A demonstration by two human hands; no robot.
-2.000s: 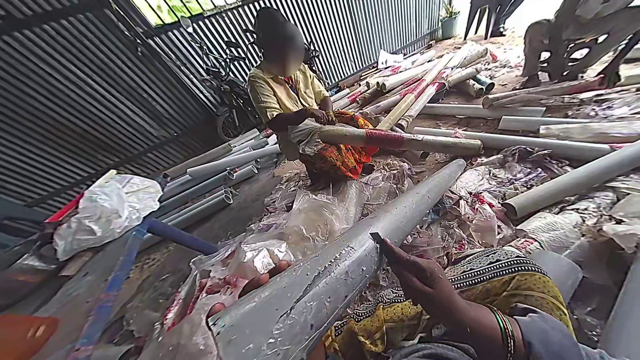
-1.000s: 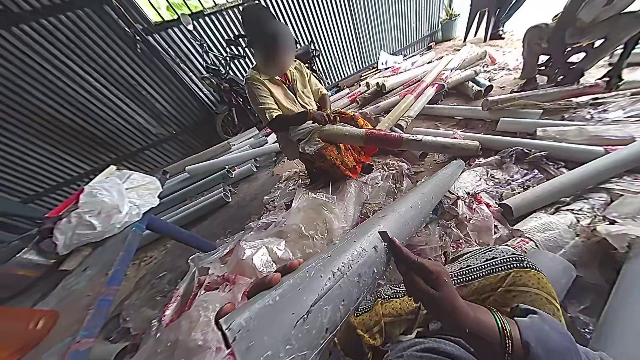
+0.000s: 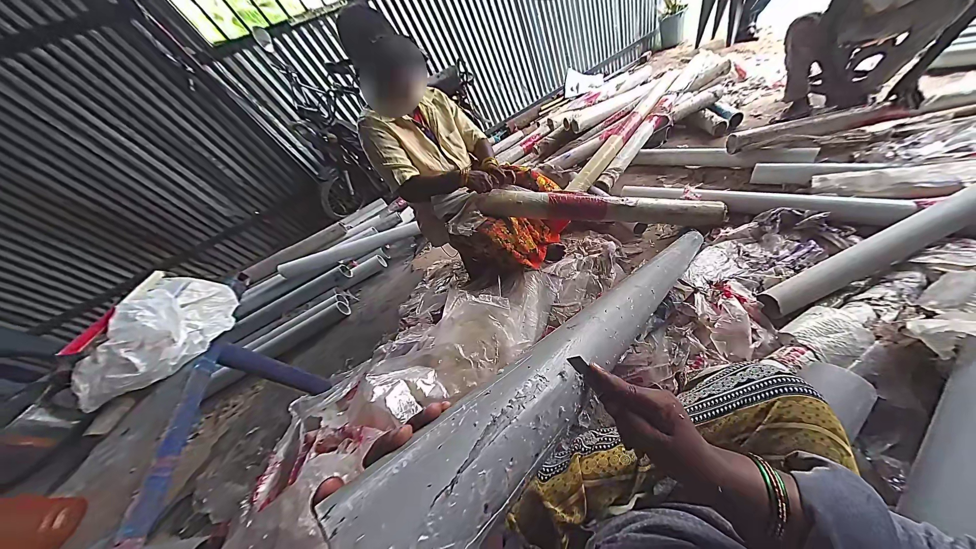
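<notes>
A scuffed grey plastic pipe (image 3: 518, 412) slants across the patterned yellow cloth (image 3: 770, 404) on my lap, its far end up and to the right. Against its left side are the fingers of my left hand (image 3: 396, 442), curled around from beneath; the palm is hidden behind the pipe. My right hand (image 3: 663, 427), with bangles at the wrist, pinches a small dark flat blade (image 3: 579, 366) close to the pipe's upper right surface. Whether the blade touches the pipe, I cannot tell. Small marks and shreds dot the pipe's surface.
A seated person (image 3: 427, 145) opposite holds a pipe wrapped in film (image 3: 602, 207). Crumpled plastic film (image 3: 457, 335) lies around my pipe. More grey pipes (image 3: 877, 252) lie at right and left. A white plastic bag (image 3: 156, 328) sits by a blue frame (image 3: 171, 450). Bicycles stand along the corrugated wall.
My pipe and both hands have shifted slightly. My left hand's fingers have changed position along the pipe's left side. The blade stays in my right hand.
</notes>
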